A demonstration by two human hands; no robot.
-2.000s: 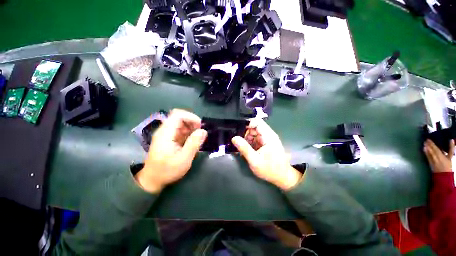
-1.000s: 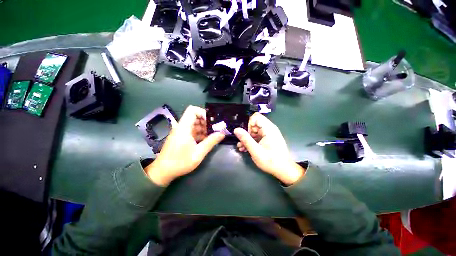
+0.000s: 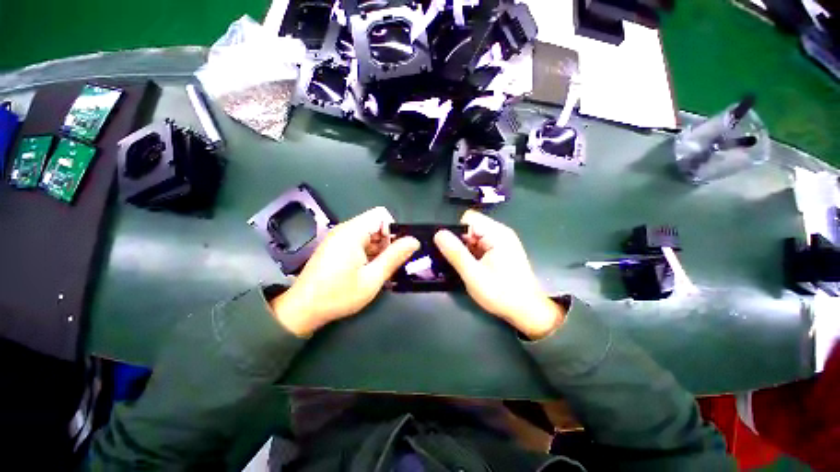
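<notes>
A black rectangular part [image 3: 426, 278] with a short white strip on it is held between both hands above the middle of the table. My left hand [image 3: 355, 265] grips its left end, thumb on top. My right hand [image 3: 493, 267] grips its right end, thumb on top. The thumbs and fingers hide parts of it. A flat black square housing [image 3: 318, 208] with a large round opening lies just left of my left hand. To the right lies a cabled module [image 3: 656, 238] with ridges and a white strip, beside another black block.
Assembled units [image 3: 391, 46] are heaped at the far side. Stacked housings [image 3: 168, 171] stand left, near a black mat [image 3: 46, 267] with green circuit boards [image 3: 70, 170]. A plastic bag [image 3: 253, 78] of small parts lies far left. A clear cup [image 3: 720, 147] stands far right.
The held part has moved slightly towards me, and my thumbs have moved onto its face. The other person's hand at the right edge is gone from view.
</notes>
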